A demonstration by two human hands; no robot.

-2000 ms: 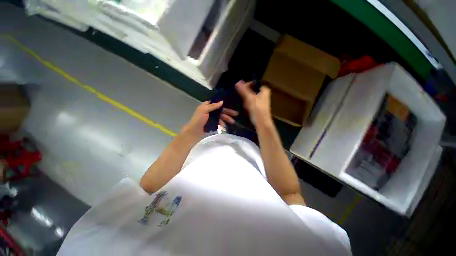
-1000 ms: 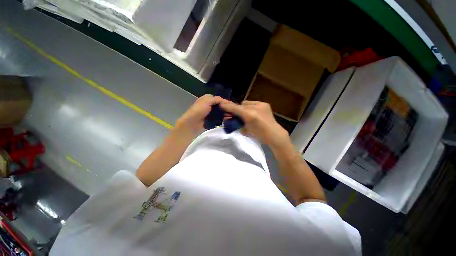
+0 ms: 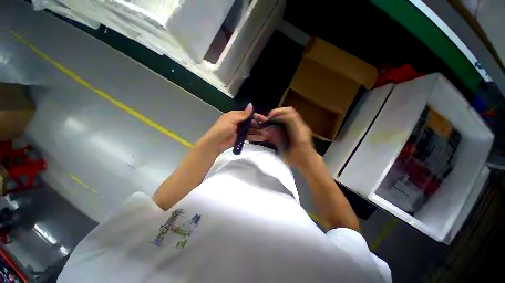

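My left hand holds a slim dark part between thumb and fingers; its lower end points down and shows small light dots. My right hand is close beside it at the right, blurred, with fingers curled around a dark piece whose shape is unclear. Both hands are in front of my waist, near the bench edge. The open brown cardboard box stands just beyond my right hand, flaps up; the bottom of its inside is in shadow.
White bins stand right of the box; the end one holds red, grey and orange items. More white bins stand at upper left. Red material lies behind the box. A red stool and carton are on the floor at left.
The hands were close together over the dark parts and have moved slightly apart. The slim part in my left hand now points down, and my right hand has turned and is blurred.
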